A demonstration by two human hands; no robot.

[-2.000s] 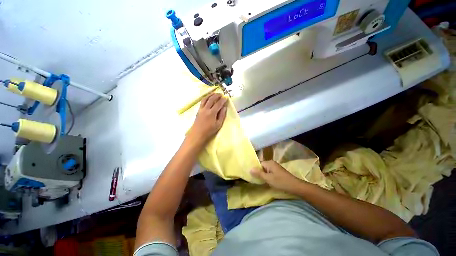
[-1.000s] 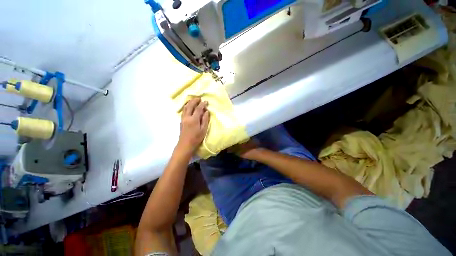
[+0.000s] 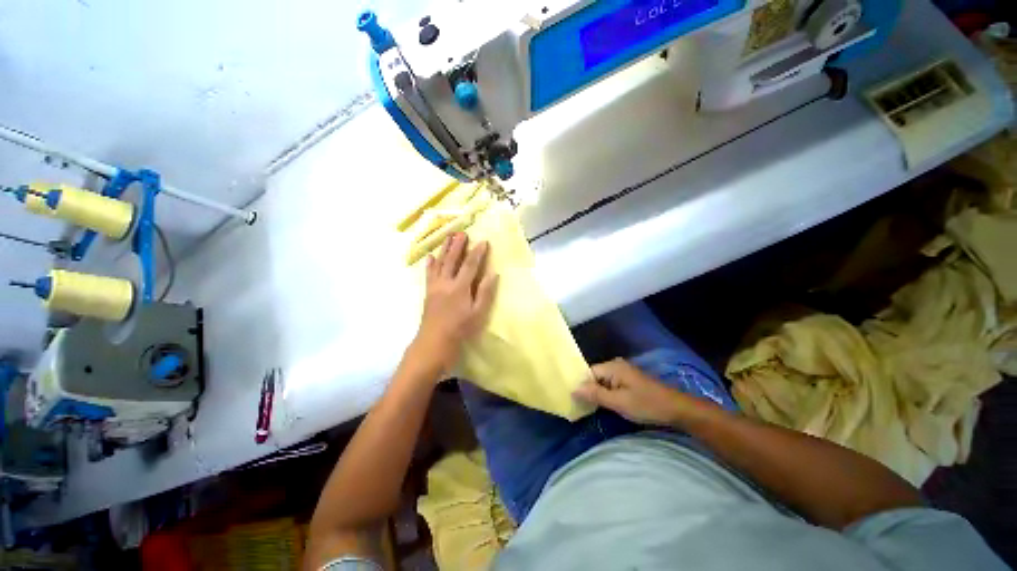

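Note:
A yellow garment piece [image 3: 515, 323] runs from under the presser foot [image 3: 504, 194] down over the table's front edge. My left hand [image 3: 455, 296] lies flat on the cloth, fingers apart, just in front of the needle area. My right hand [image 3: 625, 390] pinches the lower right corner of the piece, past the table edge above my lap. The white lockstitch machine [image 3: 546, 56] with blue trim stands above the cloth. Its lamp glow blurs the needle.
A yellow heap [image 3: 859, 385] hangs at the right. More yellow cloth [image 3: 463, 513] is below the table. Red-and-dark snips [image 3: 265, 406] lie on the left of the table. Thread cones [image 3: 91, 294] and a second machine [image 3: 117, 363] stand at far left. A cream tray [image 3: 926, 106] is at the table's right end.
My right hand has come out from under the piece's lower edge and moved right, drawing the corner out. The cloth is now flatter. The view has shifted slightly.

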